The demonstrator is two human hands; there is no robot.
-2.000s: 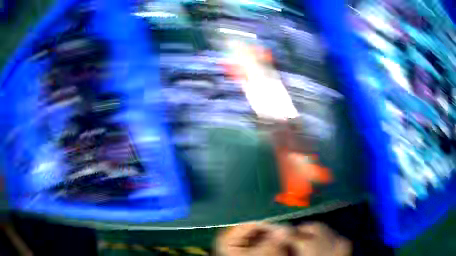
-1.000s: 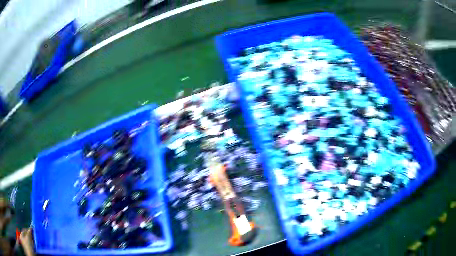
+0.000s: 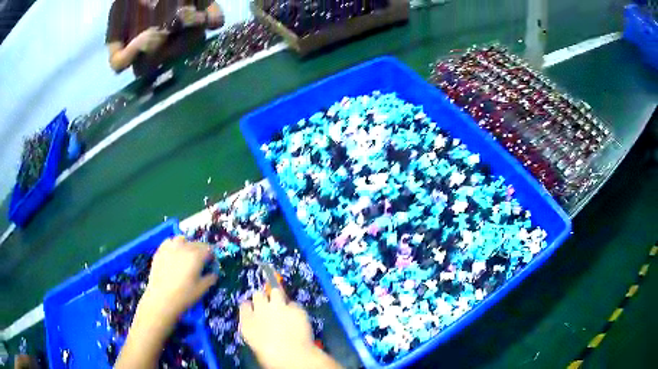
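Observation:
My left hand (image 3: 177, 277) is over the inner edge of the left blue bin (image 3: 68, 295), beside the loose parts, with fingers curled; I cannot tell whether it holds anything. My right hand (image 3: 278, 328) lies over the orange knife (image 3: 273, 282), covering its middle. The front of the knife shows beyond the fingertips; whether the hand grips it is unclear. Tiny lilac-white pieces (image 3: 294, 268) lie around the knife. A mixed pile of white, turquoise and red-wired parts (image 3: 249, 220) lies behind them. Dark wired pieces (image 3: 123, 292) are in the left bin.
A large blue bin (image 3: 462, 112) of turquoise, white and black pieces stands at right. Clear trays of red-wired parts (image 3: 527, 119) stand beyond it. Across the green bench (image 3: 169, 173) are a person (image 3: 162, 32), a cardboard box (image 3: 346, 34) and a small blue bin (image 3: 45, 176).
The view has steadied and shifted, showing more of the far side. Both my hands are now over the bench between the bins; the right hand has come over the knife.

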